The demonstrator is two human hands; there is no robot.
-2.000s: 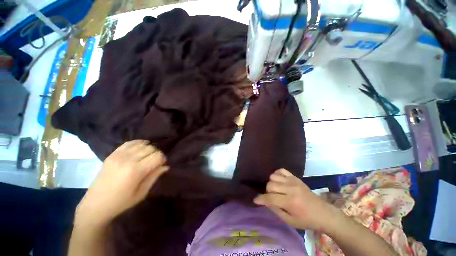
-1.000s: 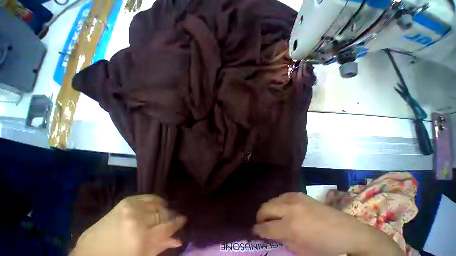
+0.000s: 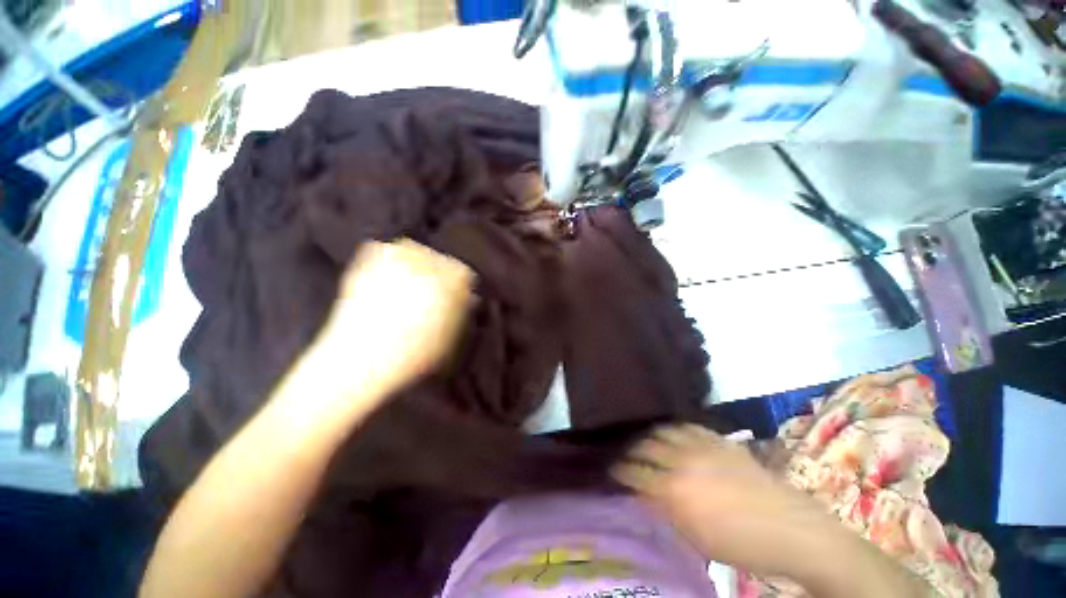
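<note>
The dark brown garment is heaped left of the needle and hangs over the table's front edge. A flatter panel of it runs from the presser foot toward me. My left hand is on the heap, blurred, with its fingers curled and its fingertips hidden; I cannot tell whether it grips cloth. My right hand is at the table's front edge with its fingers closed on the edge of the brown cloth.
The white sewing machine stands at the back. Scissors, a dark-handled tool and a purple phone lie at right. Floral cloth is at lower right. Brown tape edges the table at left.
My left hand has moved up from near my lap onto the heap. My right hand has moved slightly up. The flat panel right of the needle shows again, and the view has shifted.
</note>
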